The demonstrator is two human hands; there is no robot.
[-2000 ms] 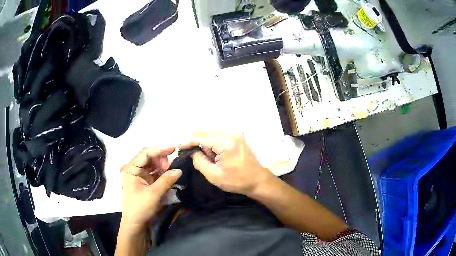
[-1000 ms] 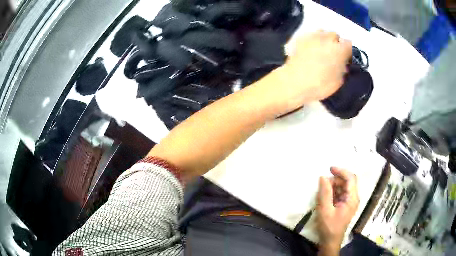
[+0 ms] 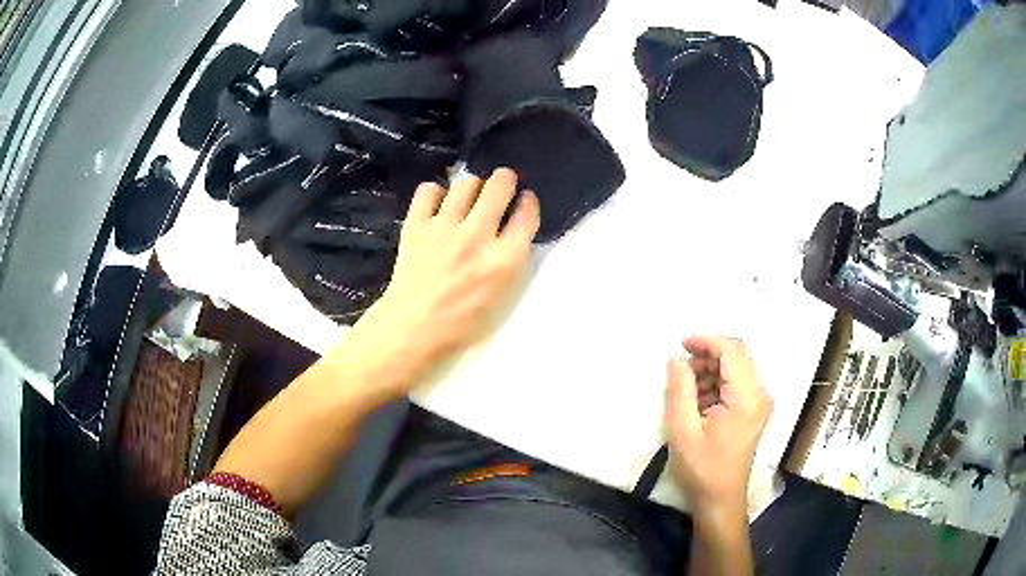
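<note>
A large pile of black work pieces (image 3: pixel 371 146) with pale edge lines lies on the left and centre of the white table. A rounded black panel (image 3: pixel 551 169) lies at its right edge. My left hand (image 3: pixel 467 259) reaches over the pile's near edge, fingertips at this panel's left side; whether they pinch it is hidden. A single black rounded pouch (image 3: pixel 707 113) with a small loop lies apart, to the right of the pile. My right hand (image 3: pixel 720 416) is half curled near the table's front edge, thumb and fingers apart, with nothing visible in it.
The sewing machine's head (image 3: pixel 956 158) stands at the right, with its arm and shiny cover plate (image 3: pixel 878 298) below. Small metal tools (image 3: pixel 861 394) lie on its stained base. More black pieces (image 3: pixel 146 208) lie beyond the table's left edge. A brown woven basket (image 3: pixel 163 416) is at lower left.
The view has swung left from the machine. My hands have parted from the black piece they held together. My left hand has let go of the looped pouch and moved back to the pile.
</note>
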